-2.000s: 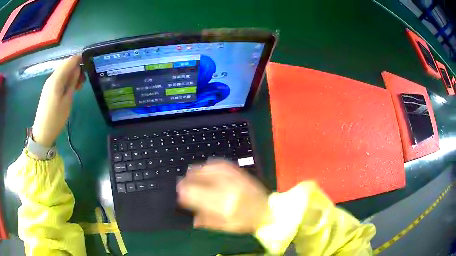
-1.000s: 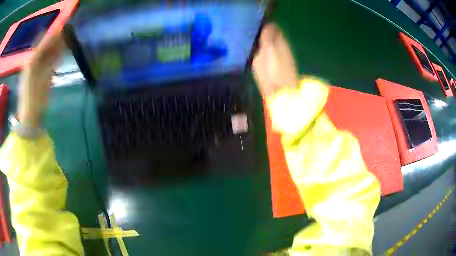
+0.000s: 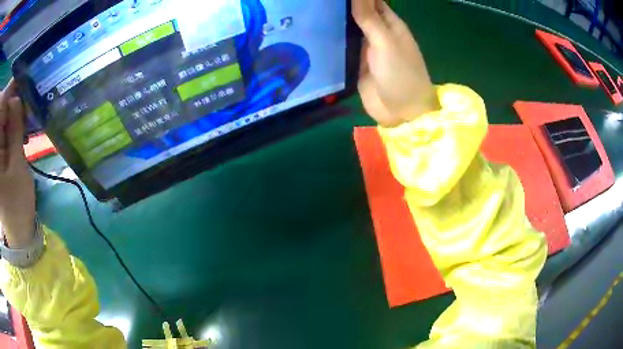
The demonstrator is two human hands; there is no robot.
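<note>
A black-framed tablet is held up close to the camera, tilted with its left side lower. Its screen shows a blue swirl desktop, a dark test menu with green cells and a white box. My left hand holds its left edge and is partly cut off by the picture's left edge. My right hand holds its right edge. The black keyboard is not seen now. A thin black cable runs from the tablet's left edge by my left hand down to yellow tape on the bench.
An empty orange-red foam pad lies on the green bench, right of the tablet and partly under my right sleeve. Further right, a dark tablet lies on another pad. Smaller pads with devices lie at the far right.
My right hand has left the keyboard area and taken the tablet's right edge. The tablet has been raised towards the camera and tilted, and the keyboard has gone from view.
</note>
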